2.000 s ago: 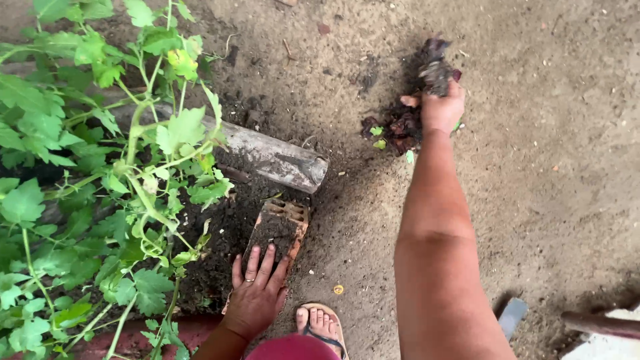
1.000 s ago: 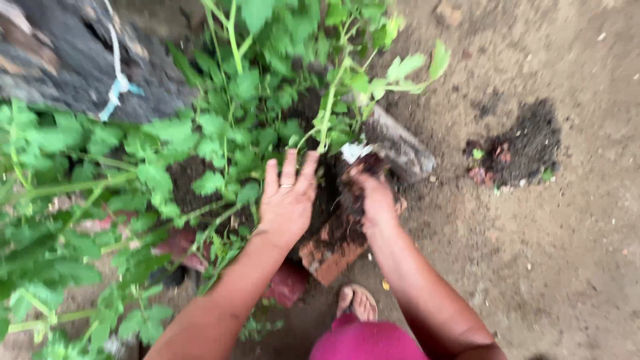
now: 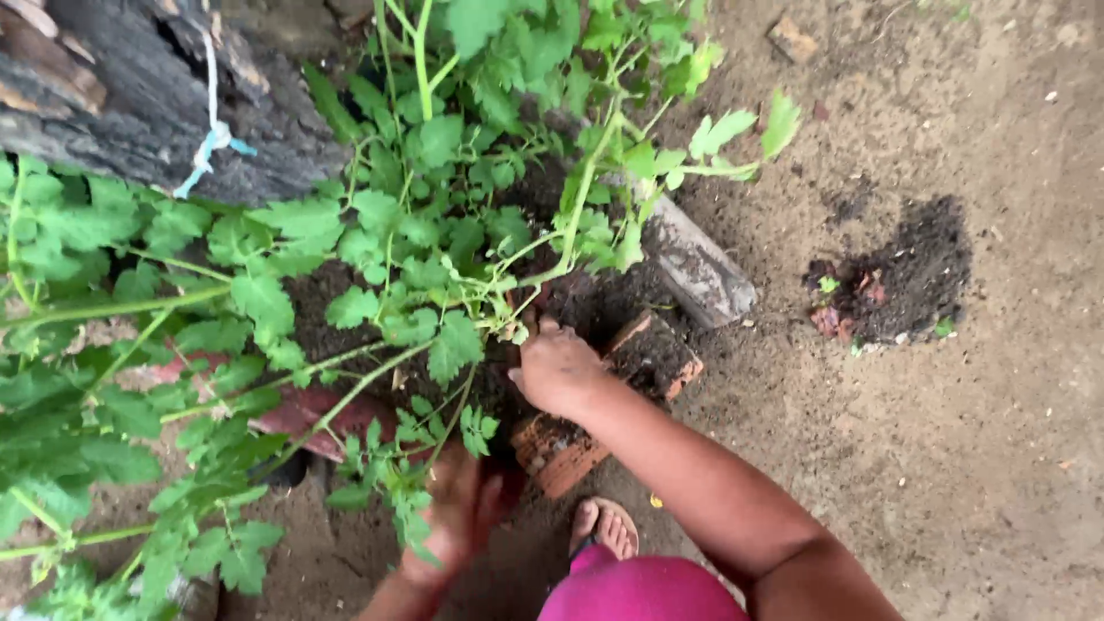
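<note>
My right hand (image 3: 559,366) reaches into the dark soil of the plant bed, its fingertips partly hidden beneath the stems of leafy green plants (image 3: 454,345). Beside its wrist lies a broken-looking, soil-covered brick (image 3: 565,453), with another brick piece (image 3: 655,354) to the right. Lower down, my left hand (image 3: 453,509) is at the bed's near edge, close to a dark red object (image 3: 332,418); leaves cover part of the hand, so its grip is unclear.
A weathered grey post or plank (image 3: 699,259) borders the bed. A charred-looking log (image 3: 164,103) with a knotted cord (image 3: 211,142) lies upper left. A pile of dark soil with reddish scraps (image 3: 914,276) sits on the bare ground at right. My sandalled foot (image 3: 608,528) is below the bricks.
My left hand has moved down from among the leaves to the bed's near edge. My right hand, which earlier held a dark clump, is now lower in the bed, under the stems.
</note>
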